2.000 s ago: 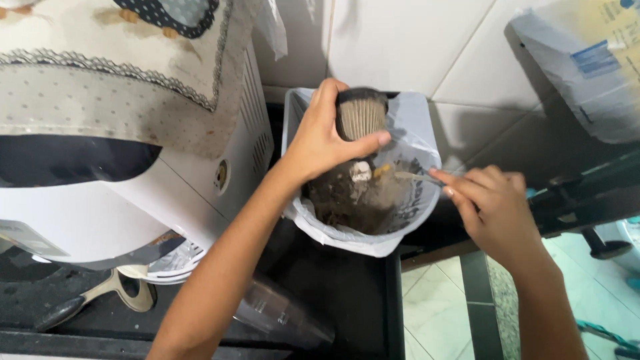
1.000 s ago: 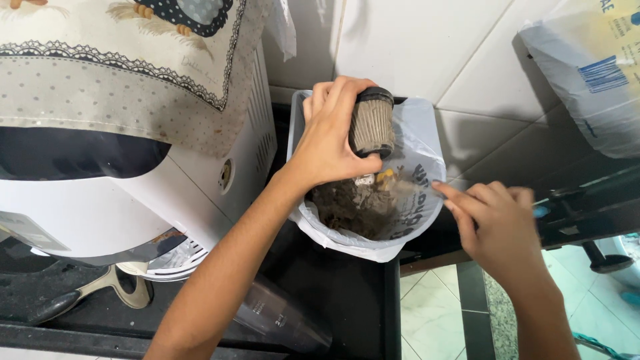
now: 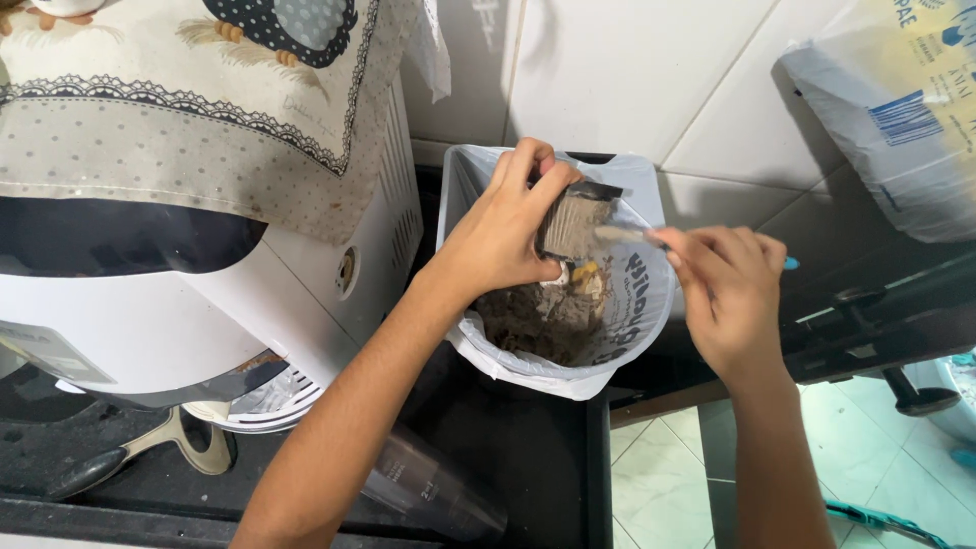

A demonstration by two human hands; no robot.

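My left hand grips a dusty pleated vacuum filter with dark end rims, tilted over a small bin lined with a white plastic bag. Between the thumb and fingers of my right hand is a slim brush-like tool, its blurred pale end at the filter's pleats and a blue end sticking out behind the hand. Grey dust and scraps lie in the bag below the filter.
A white appliance under a printed cloth stands at left. A beige-and-black handled item and a clear dark plastic container lie on the black counter. A plastic package is at upper right, by the tiled wall.
My left hand has turned the filter from more upright to a slant. The right hand has brought the tool's tip up to the pleats; two seconds ago it was lower, over the bin.
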